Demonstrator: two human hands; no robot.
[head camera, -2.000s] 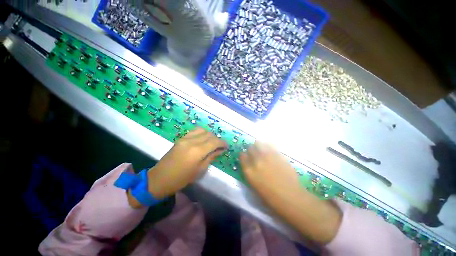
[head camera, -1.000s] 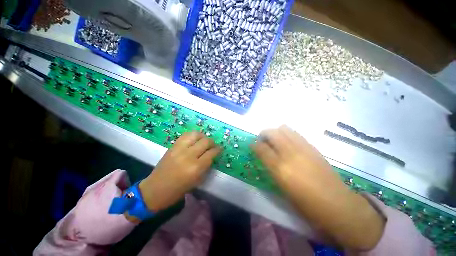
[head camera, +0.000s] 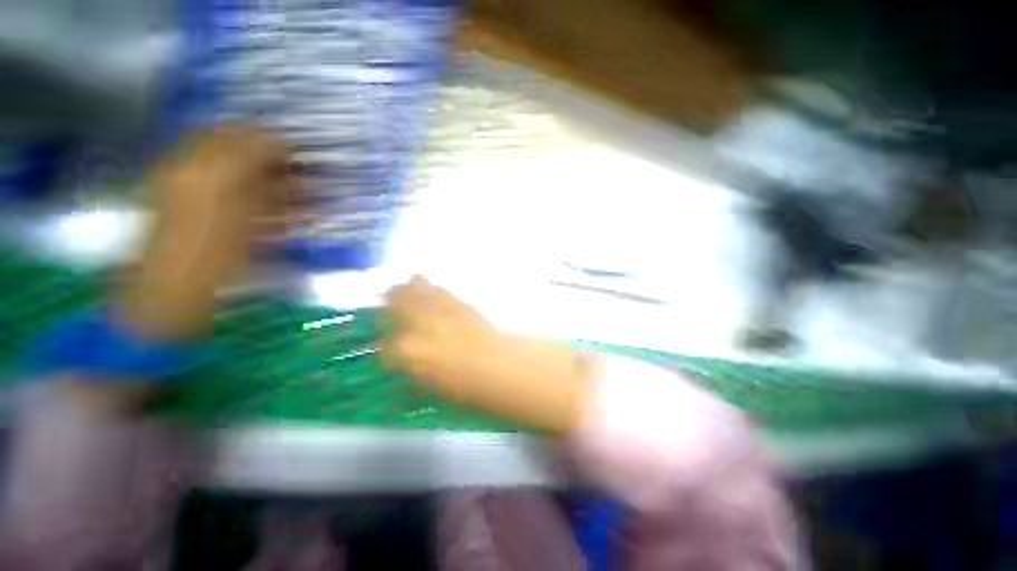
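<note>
The picture is strongly blurred. The green circuit board panel (head camera: 290, 374) runs across the front of the bench. My left hand (head camera: 218, 212), with a blue band on its wrist, is over the lower left part of the large blue bin (head camera: 323, 254) of silver cylinders; its fingertips are blurred, and I cannot tell if it holds anything. My right hand (head camera: 441, 335) is over the panel, right of the bin's lower corner, with its fingers bunched; whether it holds a part cannot be seen.
A pale pile of components (head camera: 485, 123) lies right of the bin. Two dark component strips (head camera: 608, 292) lie on the white surface (head camera: 669, 223). A brown surface (head camera: 625, 50) is behind. A crumpled black shape (head camera: 809, 234) is at the right.
The view has swung right, so the bench appears shifted left. My left hand has moved from the panel up to the large bin. My right hand remains over the panel.
</note>
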